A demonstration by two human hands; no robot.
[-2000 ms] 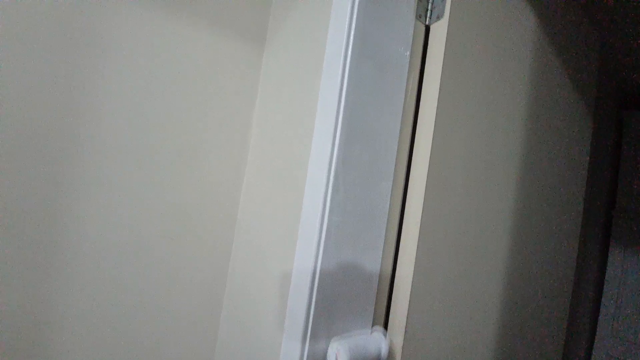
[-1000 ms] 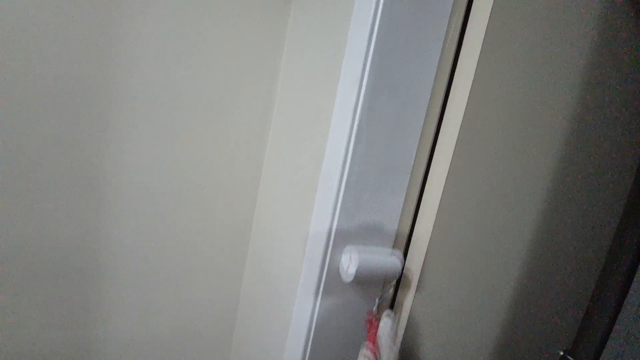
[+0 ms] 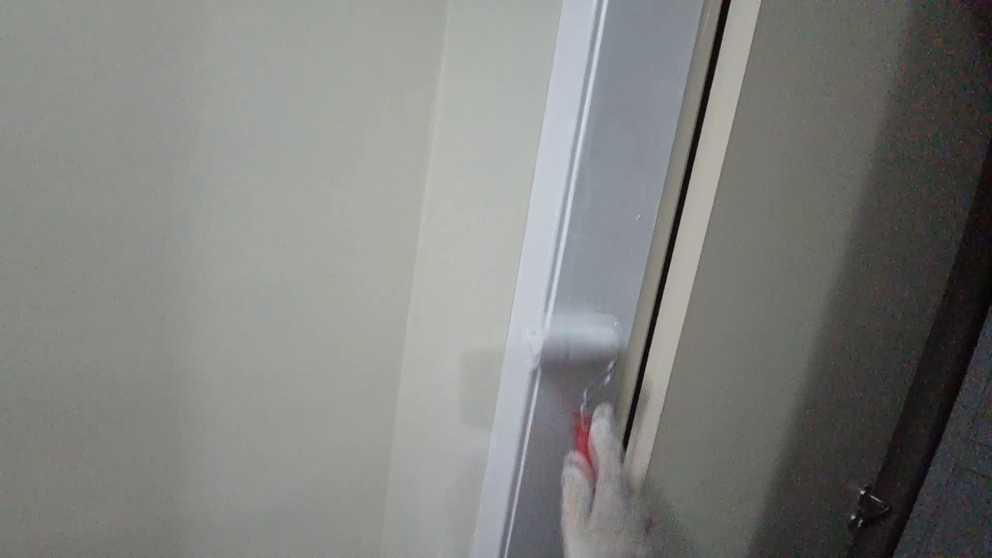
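Observation:
My right hand (image 3: 608, 496), in a pale glove, comes in from the lower edge and grips the red handle (image 3: 582, 446) of a small paint roller. The white roller cover (image 3: 580, 339) lies crosswise on the grey-white door frame (image 3: 620, 147), with one end at the raised strip on its left side. A thin wire arm (image 3: 597, 384) joins cover and handle. Motion blurs the roller and hand. My left hand is out of view.
A pale wall (image 3: 232, 232) with a corner fills the left side. Right of the frame, past a narrow dark gap, stands a beige door (image 3: 783, 232). Near its dark far edge is a metal latch-like fitting (image 3: 869, 508).
The roller, at the bottom edge two seconds ago, now shows higher on the frame. My gloved hand and the red handle have come into view. The view has shifted somewhat.

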